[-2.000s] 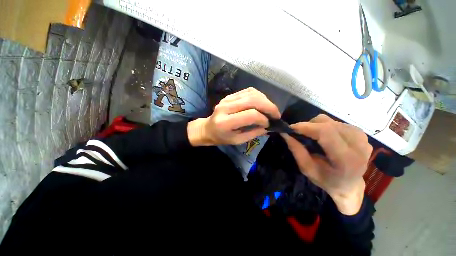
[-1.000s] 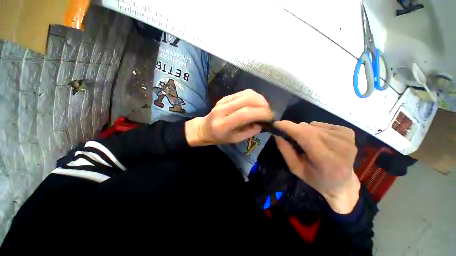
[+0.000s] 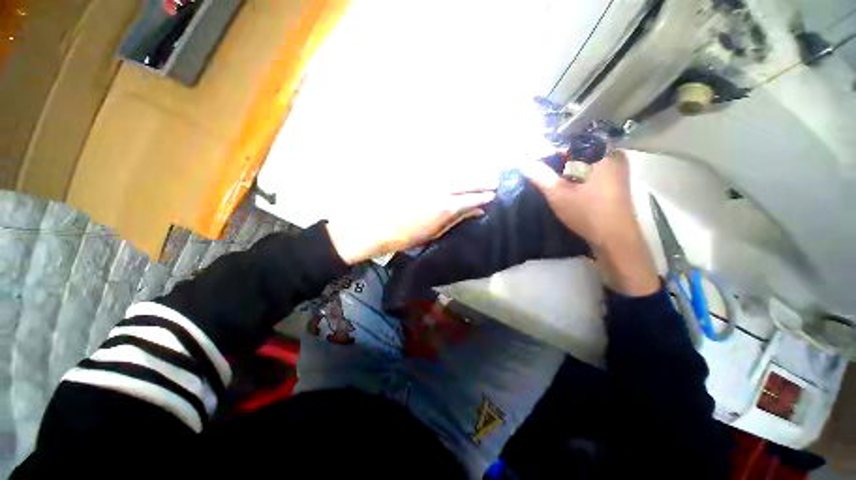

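A dark fabric piece [image 3: 497, 234] lies on the white table under a bright lamp, its left end hanging over the table's front edge. My left hand [image 3: 418, 217] lies flat with fingers spread on its upper left edge. My right hand [image 3: 596, 202] is at its right end beside the presser foot area [image 3: 554, 127], fingertips on the fabric; part of these fingers is behind a round black and beige knob [image 3: 584, 155]. Glare hides the needle. The sewing machine head [image 3: 732, 112] fills the upper right.
Blue-handled scissors [image 3: 693, 286] lie right of my right wrist. A small white tray [image 3: 781, 394] is at the table's right edge. Cardboard with orange tape [image 3: 211, 131] and a grey box [image 3: 178, 42] are at upper left. Printed jeans [image 3: 432, 375] are below the table edge.
Both hands have moved up from above the lap to the table by the machine. The dark fabric is now spread out on the table. The view has shifted, showing the machine head and lamp light.
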